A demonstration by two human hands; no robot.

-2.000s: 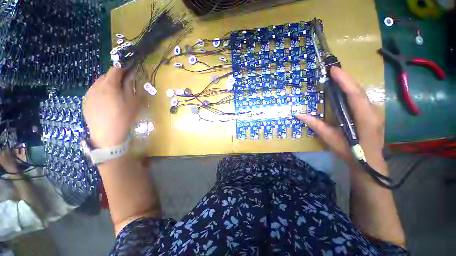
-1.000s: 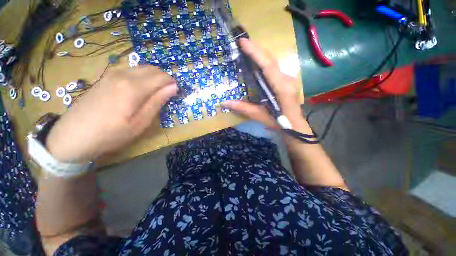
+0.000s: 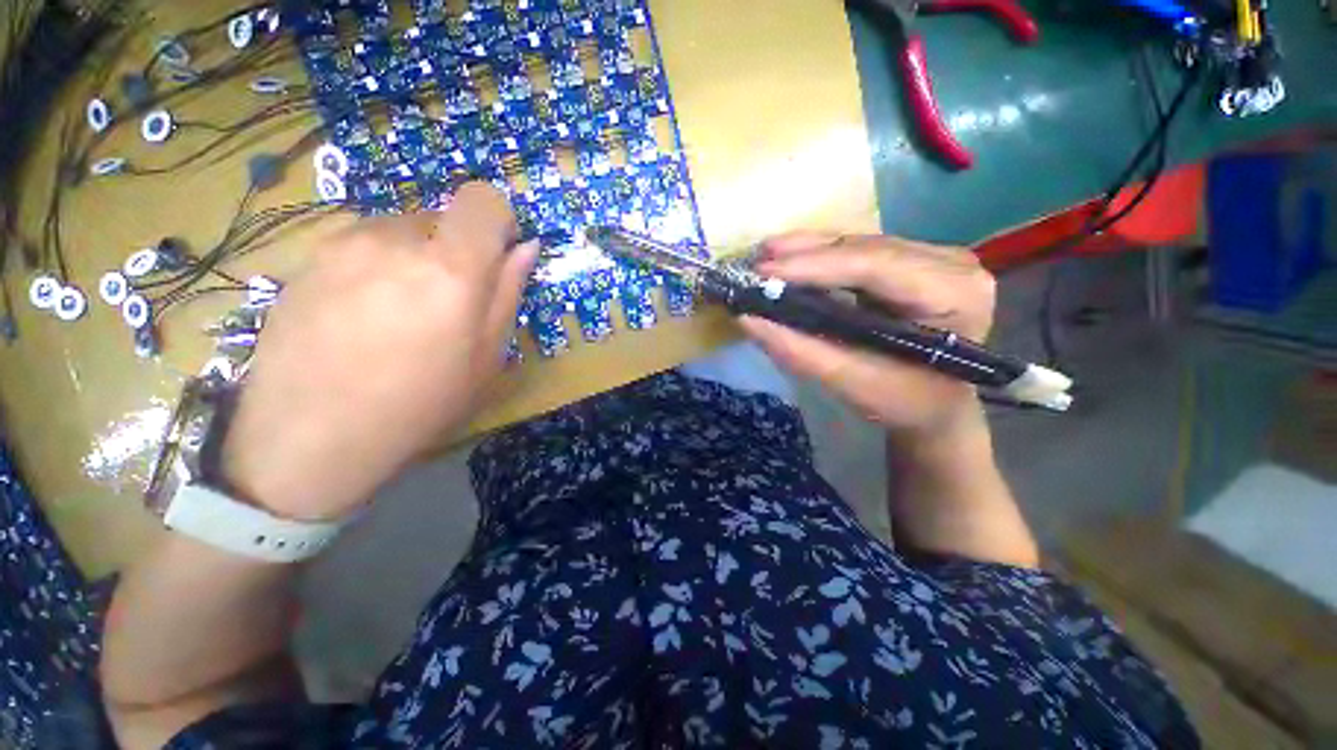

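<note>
The blue PCB panel (image 3: 506, 110) lies on a tan-yellow board. My left hand (image 3: 367, 344) is over its lower left part, thumb and finger pinched on a thin dark lead wire (image 3: 546, 236), mostly hidden by the fingers. My right hand (image 3: 880, 315) holds the black soldering iron (image 3: 865, 325) like a pen, pointing left. Its metal tip touches or hovers just above the panel, right of my left fingertips; the contact is too small to tell. Several white round components (image 3: 157, 126) on dark wires trail left from the panel. More discs lie beside my left wrist.
Red-handled pliers (image 3: 934, 103) lie open on the green mat (image 3: 1070, 88) at the upper right. A black item with blue and yellow parts (image 3: 1246, 44) stands beyond them. A dark wire bundle (image 3: 52, 52) is at the upper left. A blue object (image 3: 1261, 235) is at right.
The view has shifted right. My left hand has come from the wire bundle onto the panel. The iron has swung from upright to nearly level, its tip now beside my left fingertips.
</note>
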